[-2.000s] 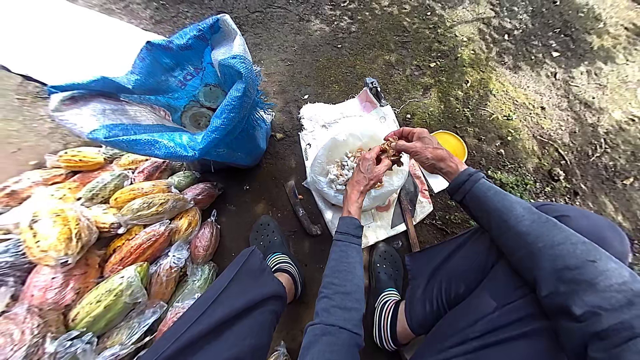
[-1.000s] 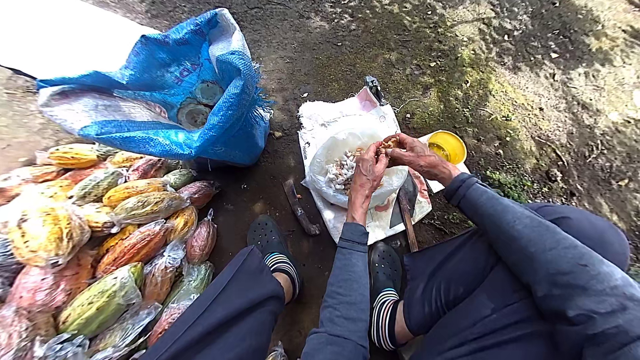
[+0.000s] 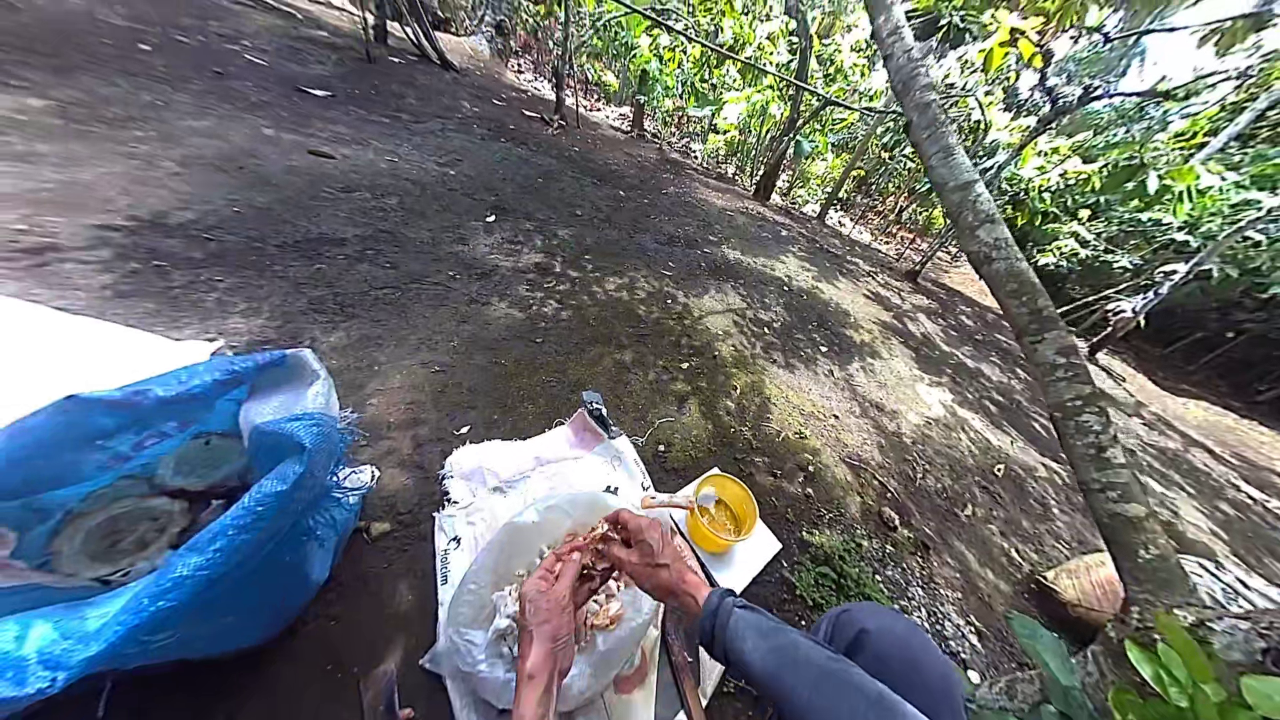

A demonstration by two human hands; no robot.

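Note:
Both my hands meet over a translucent plastic bag [image 3: 480, 610] that lies spread on a white woven sack [image 3: 500, 470]. Whitish and brownish pieces [image 3: 605, 608] lie in the bag. My left hand [image 3: 550, 610] and my right hand [image 3: 655, 555] pinch a small reddish-brown, stringy piece [image 3: 590, 543] between their fingers. Just right of my right hand stands a yellow plastic bowl [image 3: 742, 500] with yellowish contents and a handled utensil [image 3: 670, 500] resting on its rim. A long wooden handle [image 3: 682, 665] lies at the bag's right side, its other end partly hidden by my right arm.
On the left stands a large blue woven sack [image 3: 300, 480] with round, pale objects [image 3: 120, 535] inside. A flat blade-like object [image 3: 380, 692] lies at the bottom edge. A slanting tree trunk [image 3: 1040, 330] rises at the right, with a large basket-like object [image 3: 1085, 590] at its foot.
The view has tilted up strongly, so the bagged cacao pods and my feet are out of frame. The utensil now shows on the yellow bowl. My hands remain together over the bag.

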